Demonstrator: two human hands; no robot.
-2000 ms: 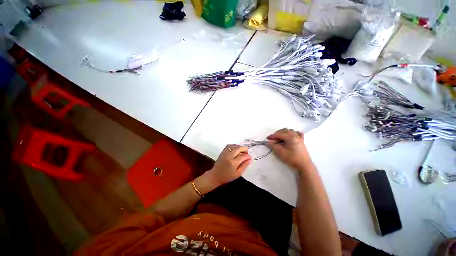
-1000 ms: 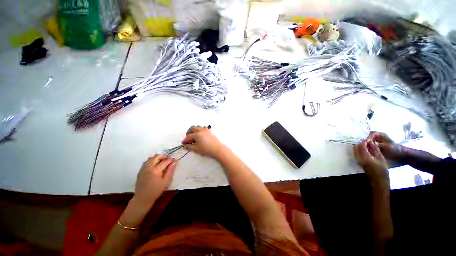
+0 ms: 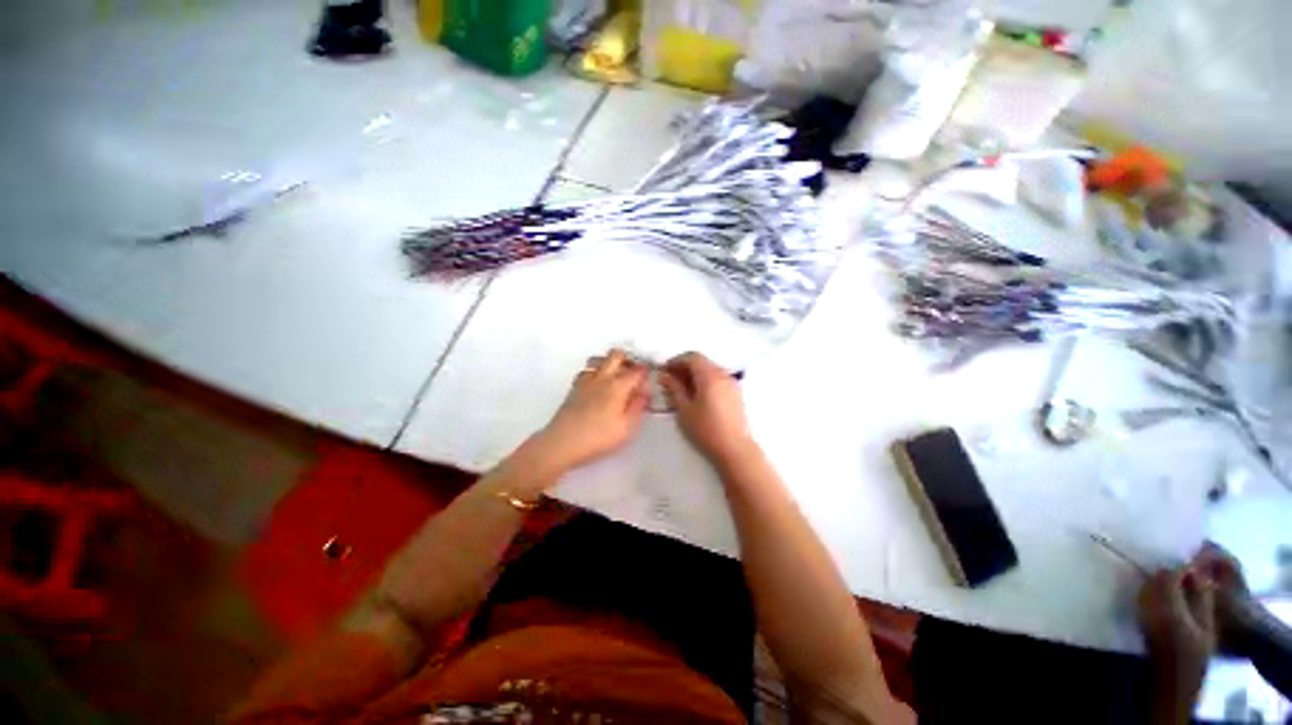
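Observation:
My left hand and my right hand are close together over the tabletop near its front edge. Both hold thin wire ends of a small harness between the fingertips. The wires are blurred, and a short dark bit shows just right of my right fingertips. The rest of the harness is hidden by my hands. Beyond my hands lies a harness bundle, with dark-reddish wire ends to the left and white cables fanned to the right.
A second harness pile lies to the right. A smartphone and a looped metal-like item lie right of my arm. Another person's hands work at the lower right. A single harness lies far left. Bags and boxes line the back.
The view has swung right and then partly back left, shifting everything in the picture. My hands have come closer together, with less wire showing between them.

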